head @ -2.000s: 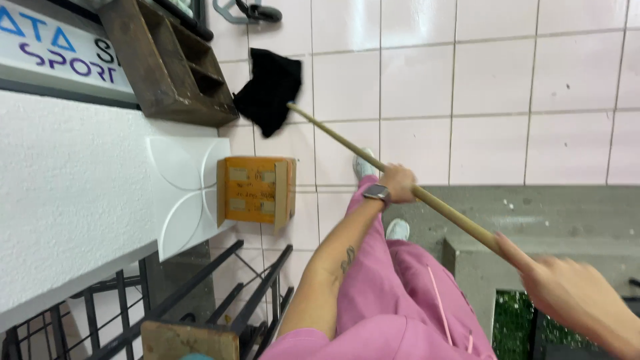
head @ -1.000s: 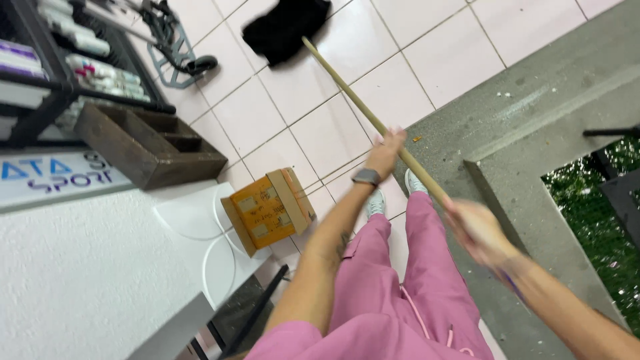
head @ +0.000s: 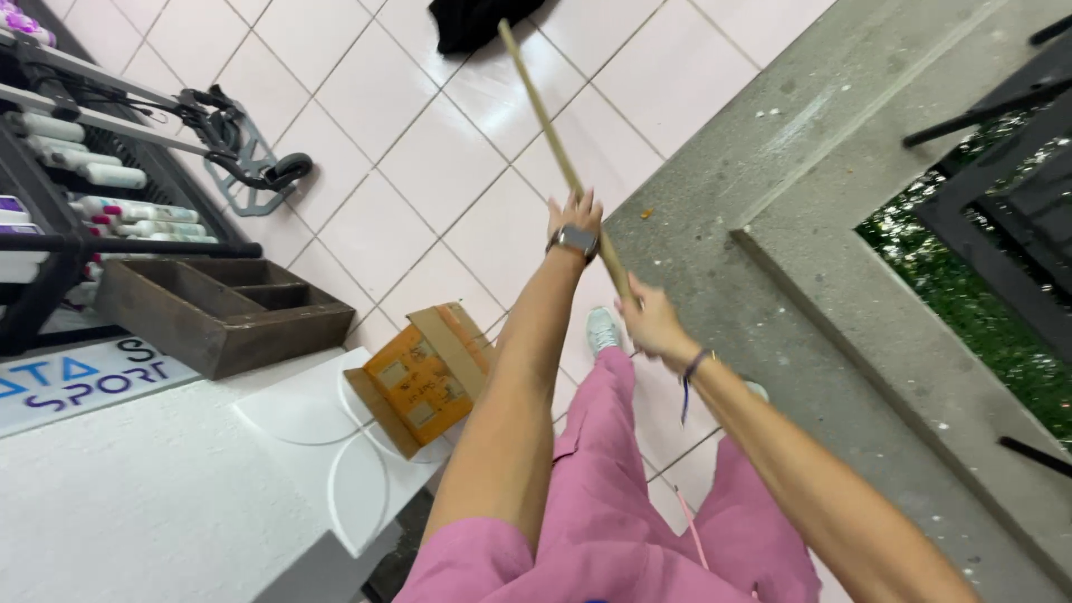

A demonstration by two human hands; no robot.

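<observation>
A long wooden pole [head: 548,126] slants down from a black cloth [head: 481,21] on the tiled floor, which is partly cut off by the top edge. My left hand [head: 575,219], with a watch at the wrist, is on the pole near its middle; its fingers look spread, and how firmly they hold cannot be made out. Lower down, my right hand [head: 657,322] is closed round the pole near its near end, somewhat blurred. The far end of the pole meets or overlaps the cloth's edge.
An orange cardboard box [head: 423,377] stands on the floor left of my legs, beside a white counter [head: 126,494]. A dark wooden crate [head: 226,314], a rack of bottles [head: 117,176] and a scooter-like wheeled thing [head: 251,167] are at left. A concrete step [head: 879,335] lies at right.
My right hand has come nearer to my left hand along the pole. The view has turned, and the cloth now shows only partly at the top.
</observation>
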